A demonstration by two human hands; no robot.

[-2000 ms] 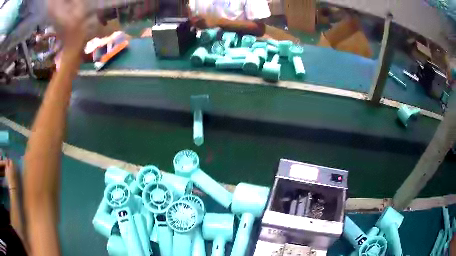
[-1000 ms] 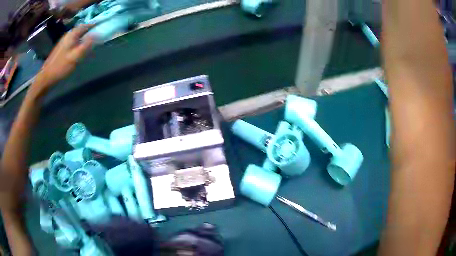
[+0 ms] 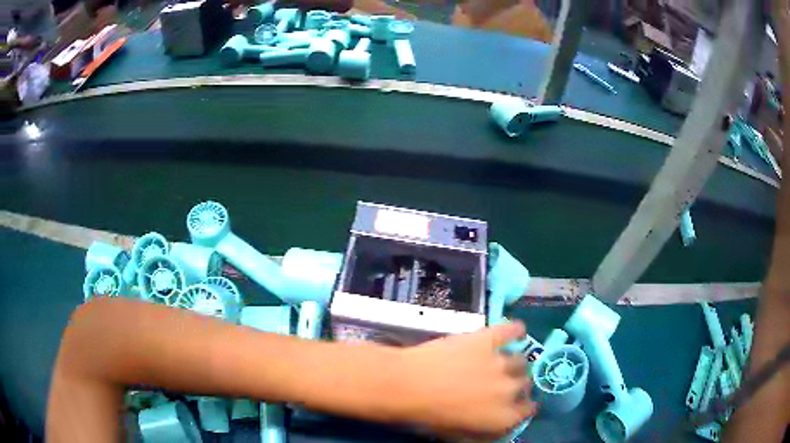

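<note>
My left forearm crosses the front from the left, and my left hand [image 3: 472, 381] is curled over a teal housing [image 3: 517, 430] right of the screw feeder [image 3: 411, 324]. The fingers hide most of that housing; whether they grip it is unclear. The feeder's open top shows small metal screws, and my arm covers its front. Teal housings [image 3: 161, 277] with spoked ends are heaped left of the feeder. Other housings [image 3: 561, 370] lie right of my hand. Only my right forearm shows at the right edge; my right hand is out of the picture.
A dark green conveyor [image 3: 260, 186] runs behind the bench, with a teal housing [image 3: 513, 118] by its far rail. A slanted metal post [image 3: 671, 173] stands at right. Flat teal strips [image 3: 715, 372] lie at far right. More housings [image 3: 320, 52] and a feeder [image 3: 184, 30] are across the conveyor.
The view has shifted, showing more conveyor. My left hand has come from the upper left, where it was at a teal piece, down to the right of the feeder. My right forearm is now nearer the edge.
</note>
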